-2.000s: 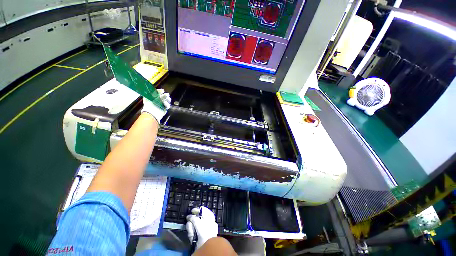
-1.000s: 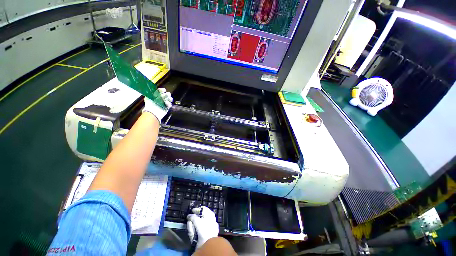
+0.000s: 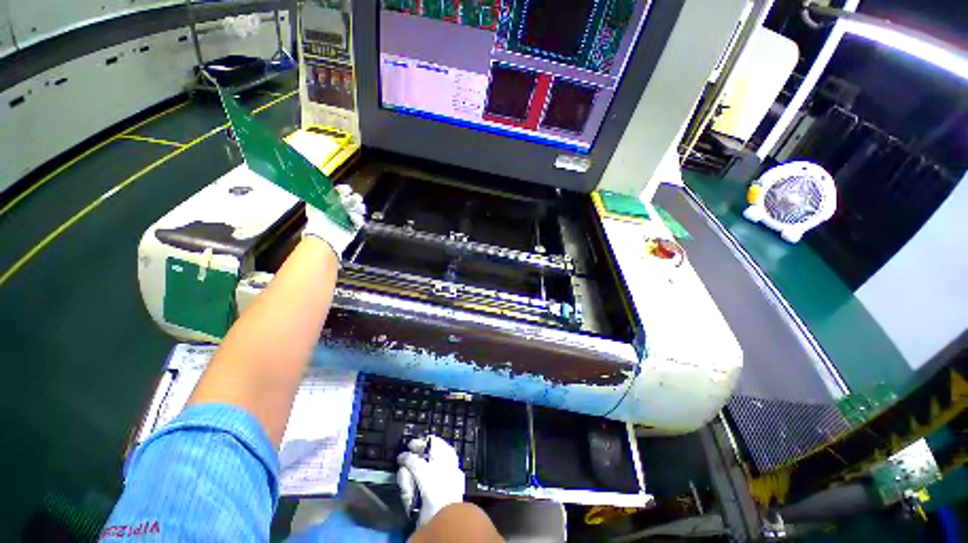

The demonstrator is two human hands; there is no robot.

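My gloved left hand (image 3: 334,220) grips the lower right corner of a green circuit board (image 3: 278,164). The board is tilted up over the left shoulder of the AOI machine (image 3: 679,329), left of its bay. Silver clamp rails (image 3: 456,246) cross the dark open bay, with no board between them. My gloved right hand (image 3: 430,474) is over the lower right part of the black keyboard (image 3: 409,424), fingers bent. A thin dark thing shows at its fingers, too blurred to name. The monitor (image 3: 510,64) shows board images and red and green windows.
A clipboard with a printed sheet (image 3: 313,435) lies left of the keyboard, partly under my left arm. A dark mouse (image 3: 606,448) is in the tray at right. A small green piece (image 3: 623,206) and red button (image 3: 664,250) are on the right shoulder. A conveyor (image 3: 732,286) and white fan (image 3: 792,199) stand further right.
The component pictures on the monitor have changed, with darker windows now. Both hands and the held board have stayed nearly where they were.
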